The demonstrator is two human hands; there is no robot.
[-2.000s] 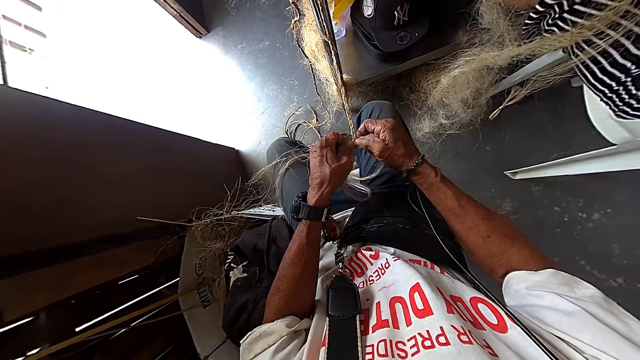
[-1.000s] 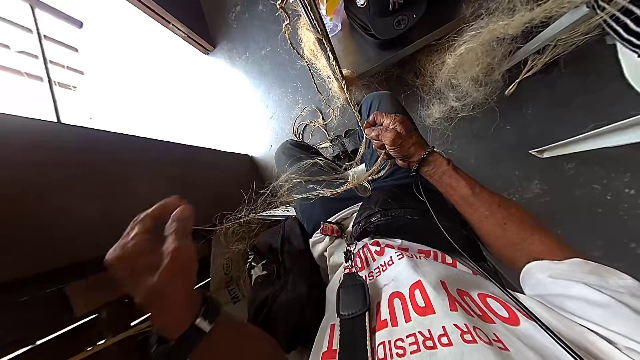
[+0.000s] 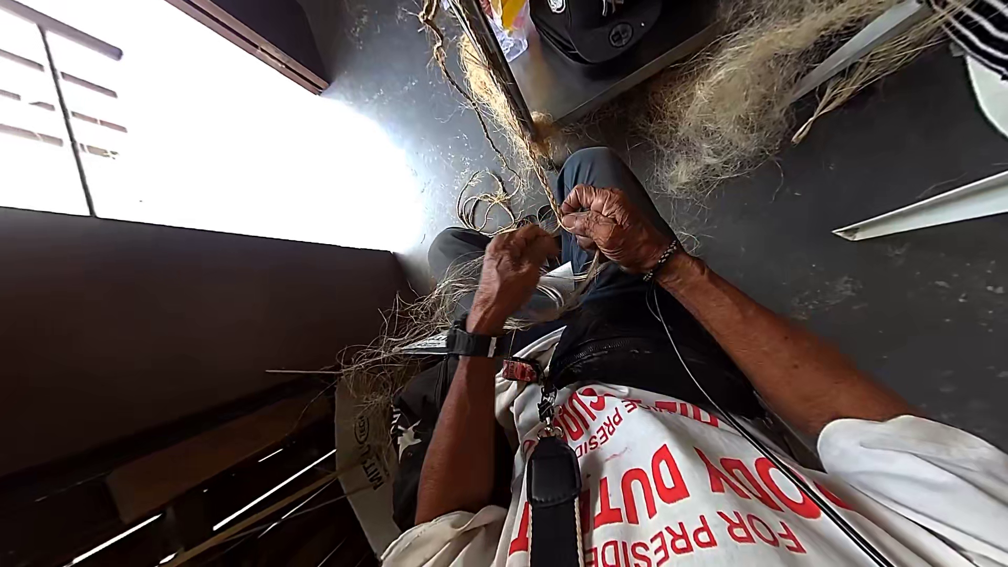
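A thin twisted cord of plant fibre (image 3: 542,173) runs down from the top of the view to my hands, above my knees. My right hand (image 3: 613,227) pinches its lower end between thumb and fingers. Close beside it on the left, my left hand (image 3: 516,264) is curled at the strands, its fingertips blurred, so its grip is unclear. Loose pale fibres (image 3: 453,295) spread over my lap and out to the left below my left wrist. A loop of thinner cord (image 3: 482,206) hangs just beyond my left knee.
A black cap (image 3: 594,31) lies on a dark bench or table (image 3: 630,75) ahead. Tangled fibre (image 3: 720,102) covers the floor at the upper right, near white chair legs (image 3: 933,206). A dark wall (image 3: 189,315) stands at my left. A black strap (image 3: 553,472) hangs down my front.
My left hand was at the cord, swung out far to the left one second ago, and is back beside my right hand. My right hand has stayed at the cord.
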